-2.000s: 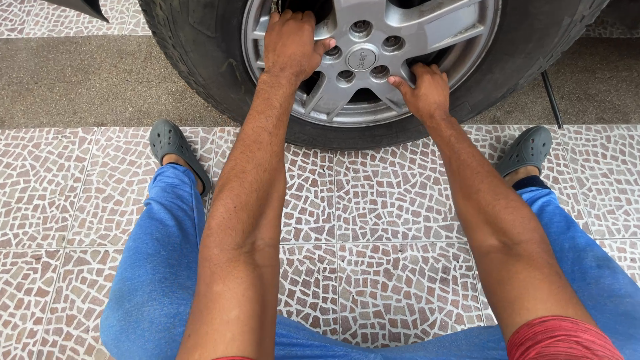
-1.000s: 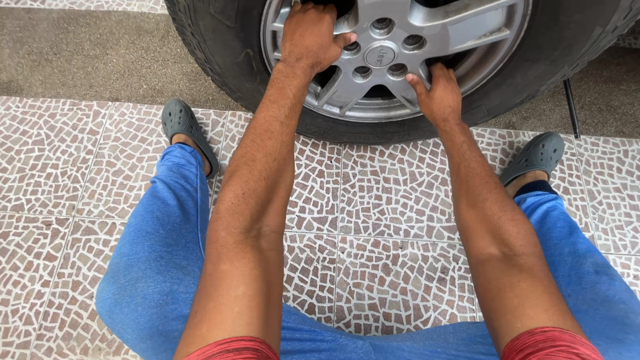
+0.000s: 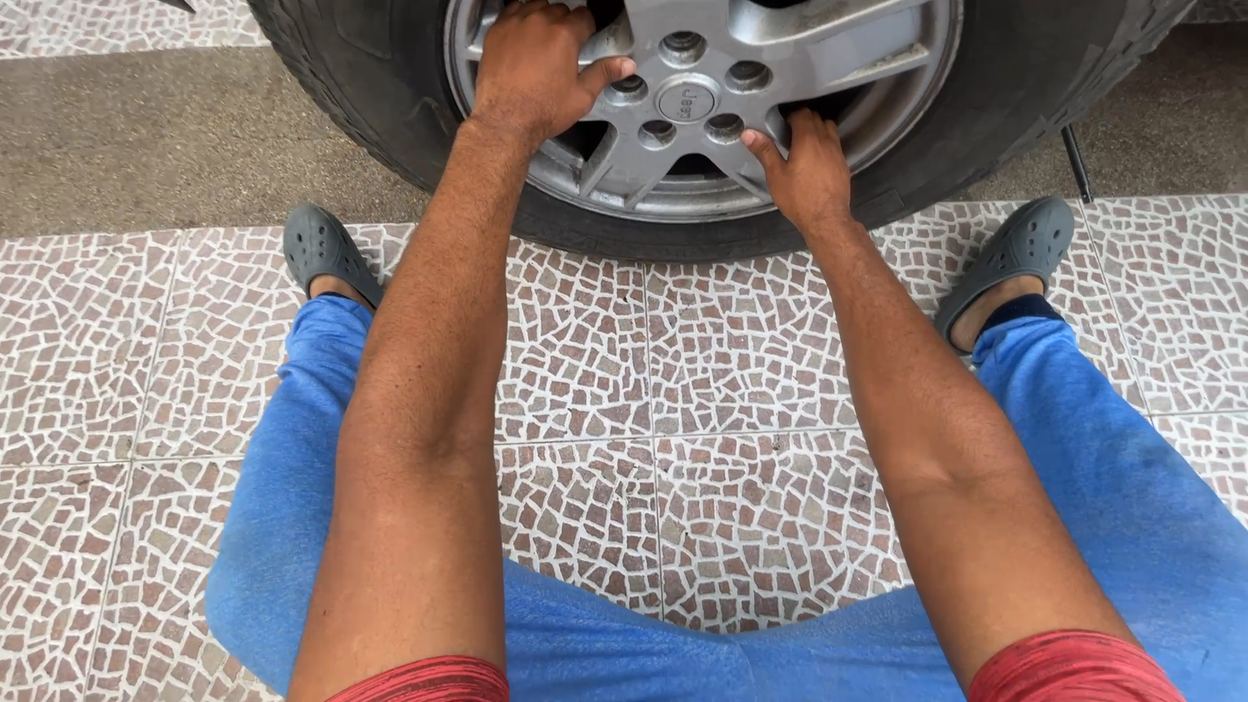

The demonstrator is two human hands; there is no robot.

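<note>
A silver alloy wheel rim (image 3: 634, 161) with a Jeep centre cap (image 3: 686, 98) sits inside a black rubber tire (image 3: 1014, 78) at the top of the view. Several lug holes ring the cap; I cannot tell whether nuts sit in them. My left hand (image 3: 536, 68) grips the rim at its upper left, thumb beside a lug hole, fingertips hidden behind the metal. Lower right of the cap, my right hand (image 3: 807, 171) hooks its fingers into an opening between spokes, its thumb on the face near a lug hole.
My feet in grey clogs (image 3: 327, 252) stand either side of the tire on mosaic-patterned floor tiles (image 3: 751, 341). A strip of rough concrete (image 3: 146, 136) runs beneath and behind the tire. A thin black rod (image 3: 1076, 164) leans down at the right, near my right clog (image 3: 1014, 258).
The right hand's fingers have gone deeper into the spoke opening than two seconds ago. My left hand keeps its hold on the rim. The view has shifted slightly.
</note>
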